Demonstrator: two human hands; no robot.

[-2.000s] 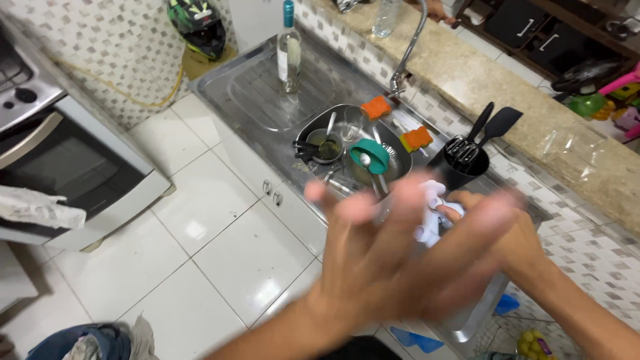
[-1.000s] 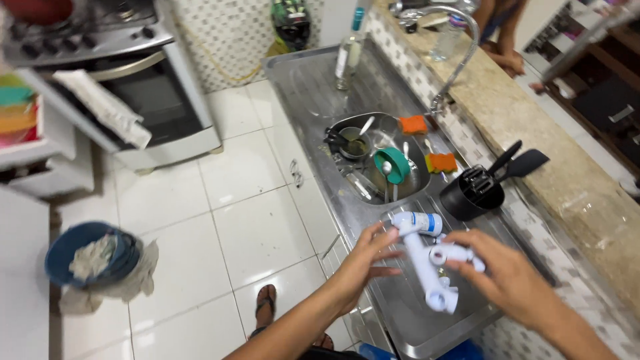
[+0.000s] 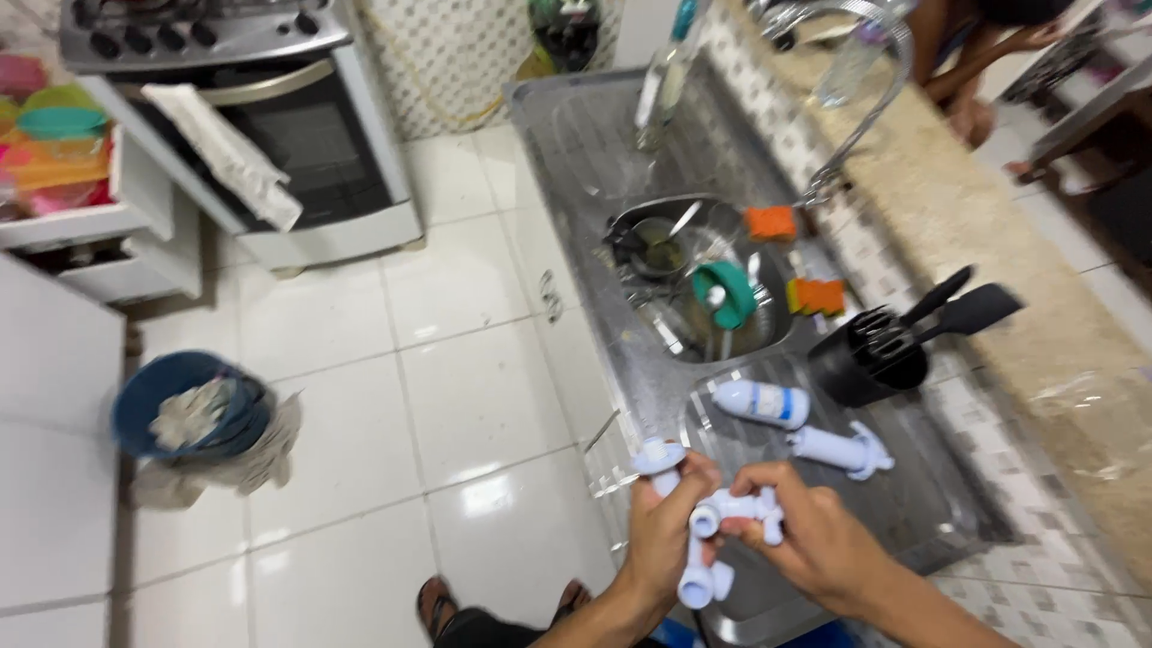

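Observation:
My left hand (image 3: 661, 526) is closed around a long white plastic pipe fitting (image 3: 696, 580) with a round flange at its upper end. Between finger and thumb, my right hand (image 3: 805, 535) grips a smaller white plastic tap-like piece (image 3: 738, 508), whose open round end lies against the long fitting. Just above my hands, a white cartridge-like bottle with a blue-banded label (image 3: 763, 402) lies on the ribbed steel drainboard (image 3: 909, 522). Beside it lies a white plastic tube with a winged end (image 3: 841, 450). Whether the two held pieces are joined, I cannot tell.
The sink basin (image 3: 774, 346) holds a green strainer-like item (image 3: 724, 294) and a small pot (image 3: 661, 256). Orange sponges (image 3: 770, 222) and a black utensil holder (image 3: 868, 360) stand by it. A blue bucket (image 3: 144, 405) is on the floor. Part of another person (image 3: 967, 81) shows beyond the counter.
One second ago the white fittings and the blue-banded bottle were bunched at my hands. Now the bottle and winged tube lie apart on the drainboard, and my hands hold the other fittings lower down.

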